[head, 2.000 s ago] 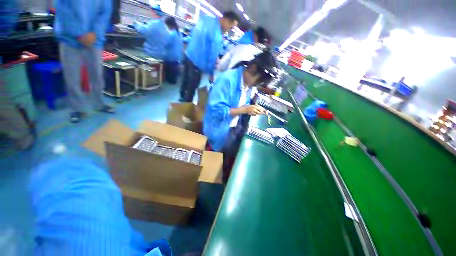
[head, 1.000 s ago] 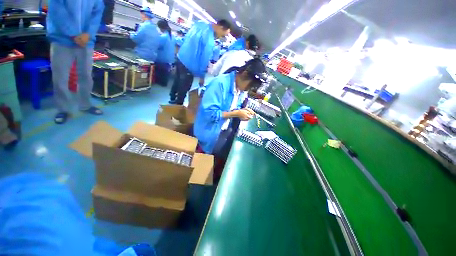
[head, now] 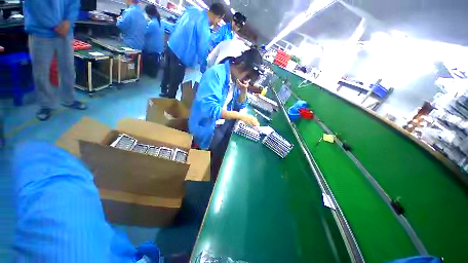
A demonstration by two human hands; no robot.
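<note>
The wearer's blue smock sleeve (head: 61,205) fills the lower left, with its gathered cuff at the bottom edge. My left hand is not clearly seen beyond the cuff. Another piece of blue cloth (head: 418,259) shows at the bottom right edge; my right hand is out of the picture. A shiny clear thing (head: 220,258), possibly a blister tray, is cut off at the bottom edge on the glossy green bench (head: 256,205). What the hands hold cannot be seen.
An open carton (head: 136,174) with pale framed pieces stands on the floor at left. A coworker (head: 210,97) sits along the bench beside striped stacks (head: 277,145). A green panel (head: 369,149) with a rail runs at right. Other people stand behind.
The view has shifted, so the carton and coworker sit further left. The coworker's one hand is now at the face, the other at a stack. The clear thing and right-hand blue cloth have appeared.
</note>
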